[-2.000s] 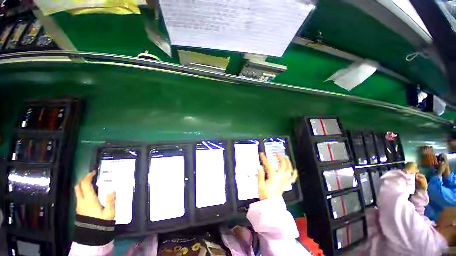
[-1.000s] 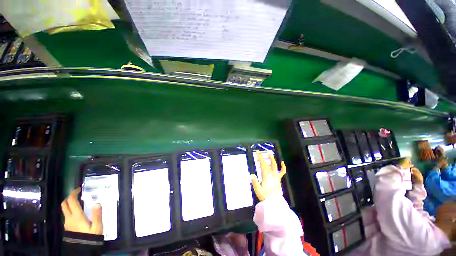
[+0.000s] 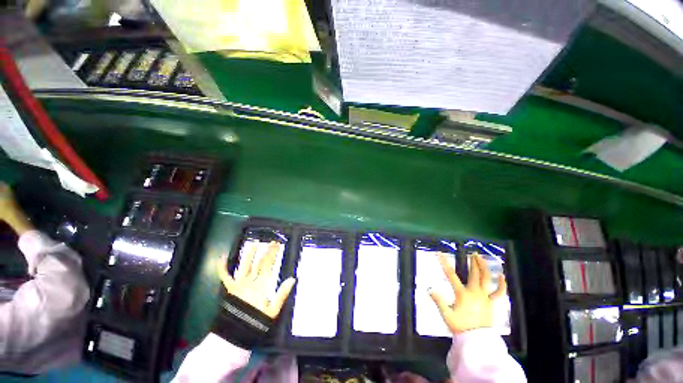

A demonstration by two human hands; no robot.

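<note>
A black phone tray (image 3: 287, 299) lies in front of me with five smartphones side by side, their screens lit white. My left hand (image 3: 257, 283), with a black wristband (image 3: 246, 318), lies over the leftmost phone (image 3: 258, 243), fingers spread, nothing gripped. My right hand (image 3: 470, 295) is spread over the two rightmost phones, fingertips on or just above the screens; it grips nothing. The second phone (image 3: 317, 288) and the middle phone (image 3: 376, 288) are uncovered.
A tray of dark-screened phones (image 3: 142, 256) stands lengthwise at left, and one with red-line screens (image 3: 590, 277) at right. A work sheet (image 3: 442, 52) and yellow paper (image 3: 247, 26) hang above. A red-edged board (image 3: 56, 142) and another person's sleeve (image 3: 45, 307) are at far left.
The view has turned left, so the tray appears further right. My left hand has moved up the leftmost phone with its fingers spread. My right hand now also covers part of the fourth phone.
</note>
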